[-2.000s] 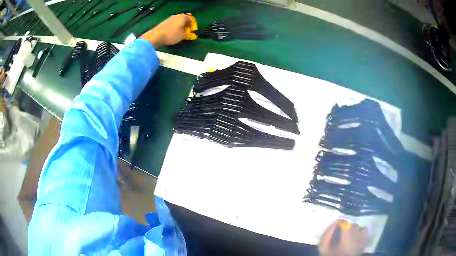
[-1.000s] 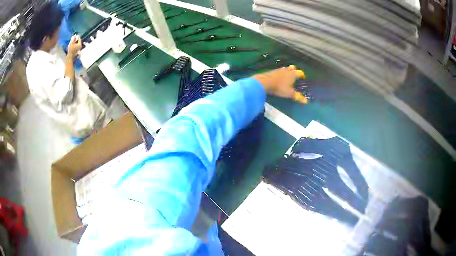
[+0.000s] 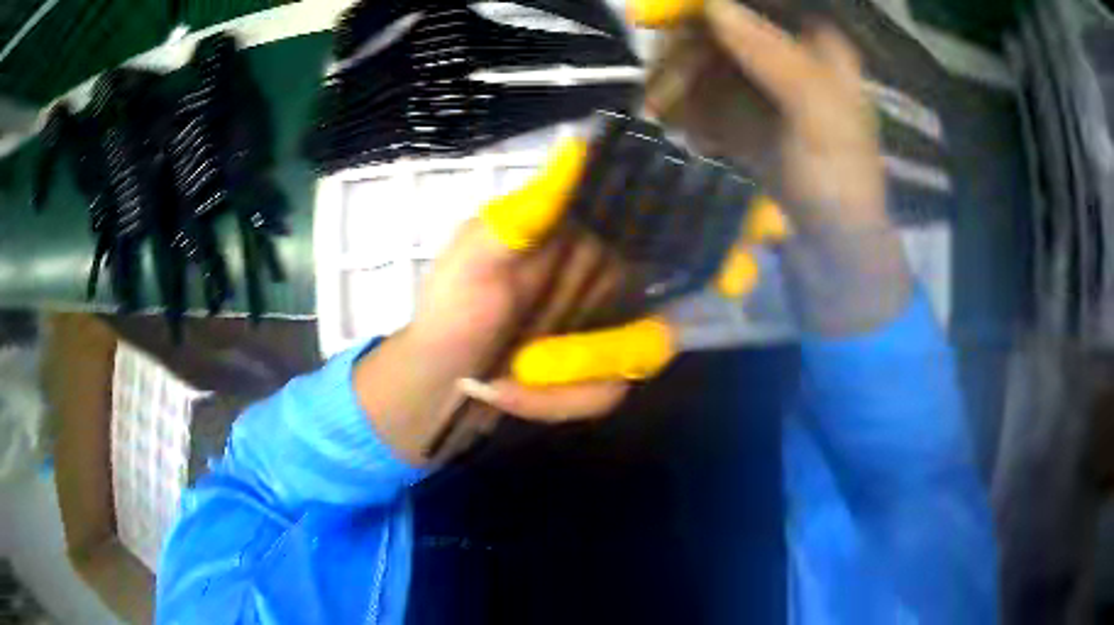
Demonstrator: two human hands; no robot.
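Note:
My left hand (image 3: 513, 299), with yellow finger cots, holds a fanned bundle of black watches (image 3: 666, 202) in front of my chest, above the tray. Straps run down through its palm and show below near the wrist. My right hand (image 3: 794, 116) is raised at the bundle's upper right and is strongly blurred; its grip is unclear. More yellow cots show at the bundle's right end. The white compartment tray (image 3: 373, 256) lies behind the hands. Rows of nested black watches (image 3: 452, 86) lie on its upper part. The hands hide much of the tray's right side.
Loose black watch bundles (image 3: 153, 171) lie on the green bench (image 3: 49, 263) at the left, straps over its edge. A brown cardboard box (image 3: 80, 403) with white grid trays inside stands low left. Grey layered material (image 3: 1057, 244) is at the far right.
My left hand has come back from the conveyor to my chest and now holds a watch bundle. My right hand is raised beside it. The view has turned back to the tray.

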